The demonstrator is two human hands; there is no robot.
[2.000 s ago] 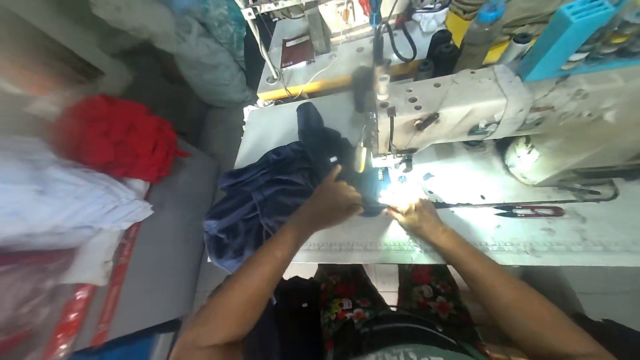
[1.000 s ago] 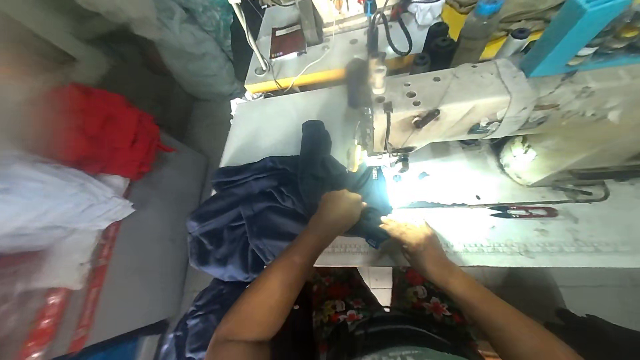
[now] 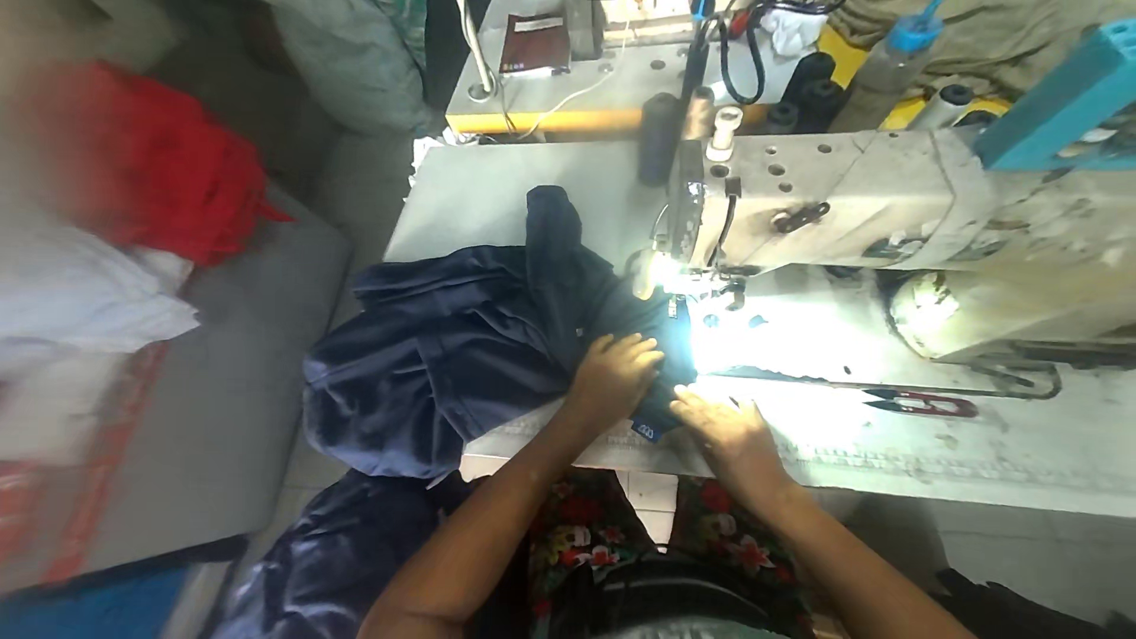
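A navy blue garment [image 3: 470, 337] lies bunched on the sewing table, its right part beneath the needle area of an industrial sewing machine [image 3: 825, 204]. My left hand [image 3: 617, 373] rests on the garment just below and left of the presser foot, fingers spread a little, pressing the cloth flat. At the garment's right edge, my right hand [image 3: 723, 426] has its fingertips on or beside the cloth; glare hides the exact contact. A small label [image 3: 646, 431] bearing writing shows at the cloth's lower edge between my hands. The machine's lamp lights the needle area brightly.
Red-handled thread snips [image 3: 923, 404] lie right of my right hand. Thread cones [image 3: 812, 84], a bottle [image 3: 892, 67] and a teal holder [image 3: 1065, 98] stand behind the machine. Left of the table are red cloth [image 3: 169, 164] and white cloth [image 3: 80, 284]. More navy cloth [image 3: 346, 550] hangs below.
Both hands have moved from close by the needle toward the table's front edge. The cloth under them has shifted, and its small lower label now shows between them.
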